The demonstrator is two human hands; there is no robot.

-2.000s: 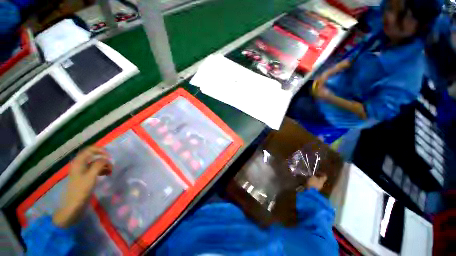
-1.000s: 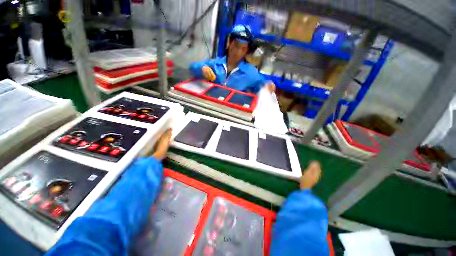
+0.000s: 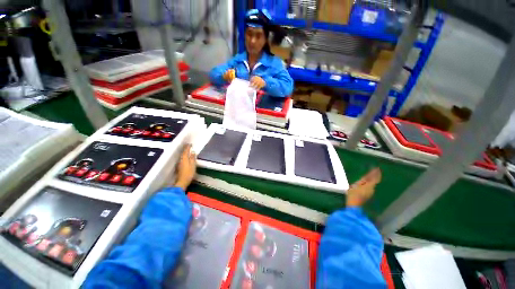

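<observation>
A white three-slot tray [image 3: 343, 179] with dark tablets, each with a small white label, lies on the green belt. My left hand [image 3: 186, 165] is between its left end and a white tray stack [image 3: 137, 197] whose top holds three film-covered tablets; whether it touches either I cannot tell. My right hand [image 3: 363, 187] is at the tray's right end, fingers apart, holding nothing. A red tray [image 3: 243, 223] with tablets in frosted sleeves lies below, between my forearms.
Across the belt [image 3: 440, 213] a person in blue [image 3: 278, 79] holds a white sleeve [image 3: 241, 104] over a red tray. Stacked trays [image 3: 135, 79] stand at the back left. Empty sleeves [image 3: 432, 268] lie lower right. A grey upright [image 3: 452, 124] rises at right.
The view has shifted slightly. My hands stay at both ends of the white tray. The person opposite has brought the white sleeve from the side to the front. Earlier, my hands were over the red tray and bench.
</observation>
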